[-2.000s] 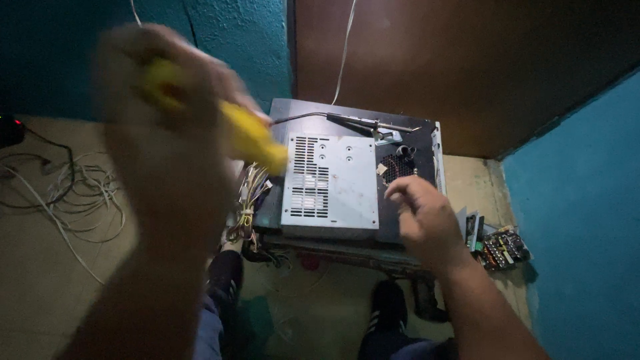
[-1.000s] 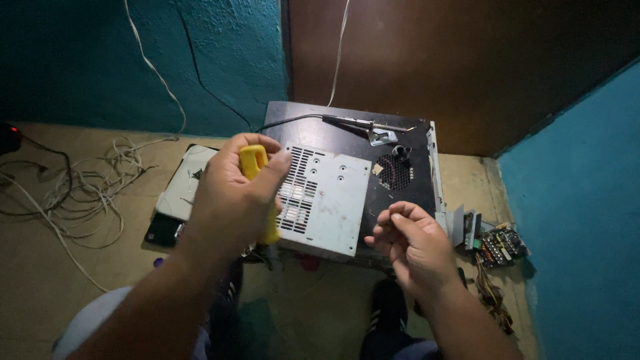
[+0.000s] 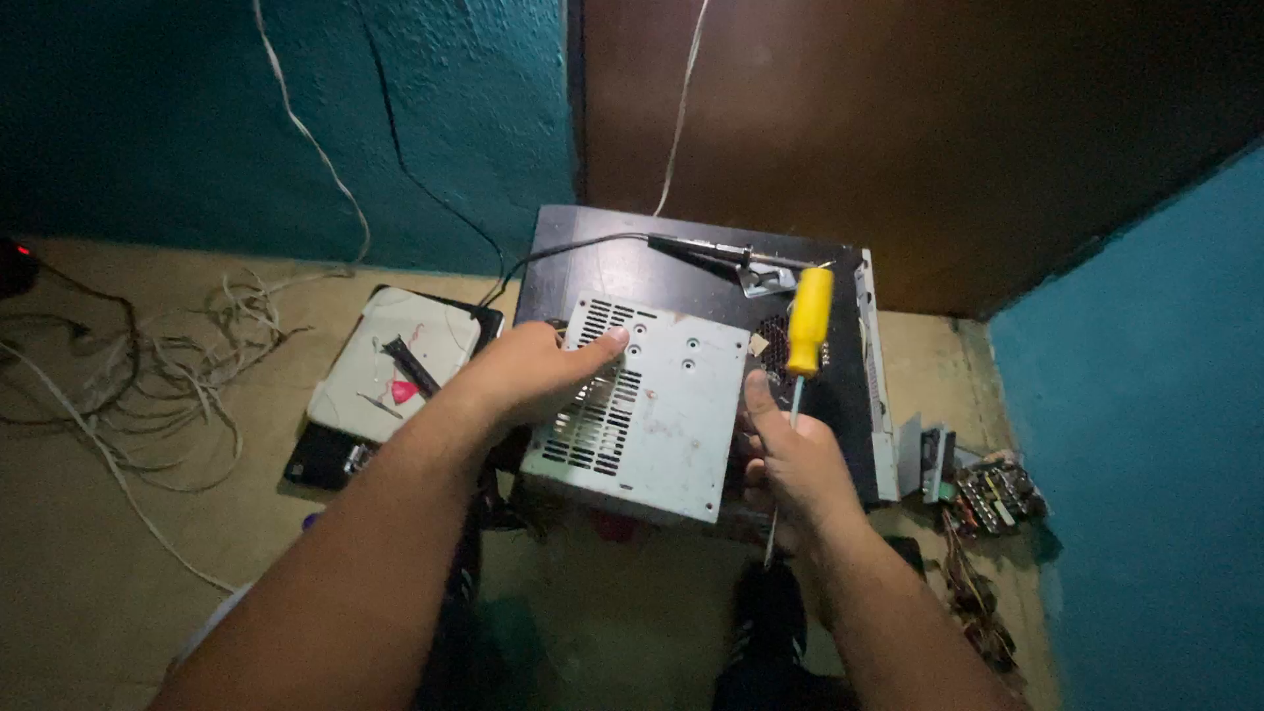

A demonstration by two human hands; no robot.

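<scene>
A perforated metal power supply case sits tilted over the front part of a black computer case. My left hand grips its left side, thumb on the vented top and fingers hidden beneath. At its right edge is my right hand, which holds a screwdriver with a yellow handle, handle up and shaft pointing down between the fingers. Whether the right fingers also touch the metal case cannot be told. Behind it, a soldering iron lies on the black case beside a small metal bracket.
At the left, a pale panel bears small tools and a red piece. Tangled cables spread over the floor farther left. A circuit board with components and loose wires lie at the right, near the blue wall.
The yellow screwdriver has passed from my left hand to my right. My left hand has taken hold of the metal case, which is more tilted now.
</scene>
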